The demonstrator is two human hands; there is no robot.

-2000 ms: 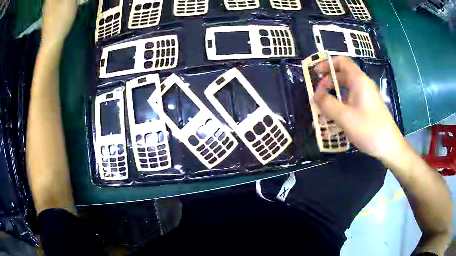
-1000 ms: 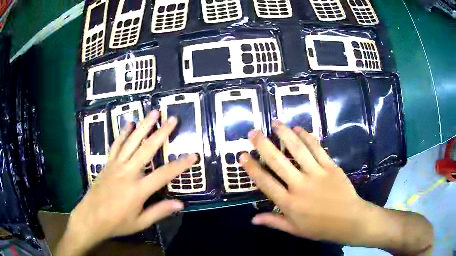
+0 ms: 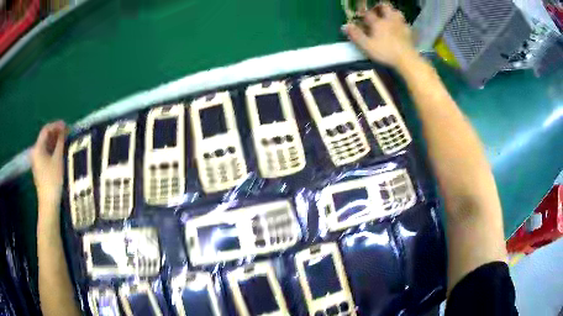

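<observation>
A glossy black blister tray [image 3: 308, 185] lies in front of me, its near edge cut off. Cream phone front covers [image 3: 276, 129] fill the far row, with three sideways covers [image 3: 244, 233] in the middle. The near row holds several covers [image 3: 324, 281]; its two right pockets [image 3: 398, 265] are empty. My left hand [image 3: 49, 148] is at the tray's far left corner, fingers curled; its grip is unclear. My right hand [image 3: 383, 34] is beyond the far right corner, fingers bent at small cream and dark shapes, blurred; whether it holds anything is unclear.
A white strip [image 3: 216, 77] crosses the green surface [image 3: 185, 37] behind the tray. A grey perforated fixture [image 3: 487, 34] stands at the upper right. A red stool [image 3: 543, 219] is at the right. Dark shiny plastic [image 3: 12, 247] is at the left edge.
Both hands have moved from the near row to beyond the tray's far corners. The tray sits lower in view, showing the whole far row and the white strip; the picture is blurrier.
</observation>
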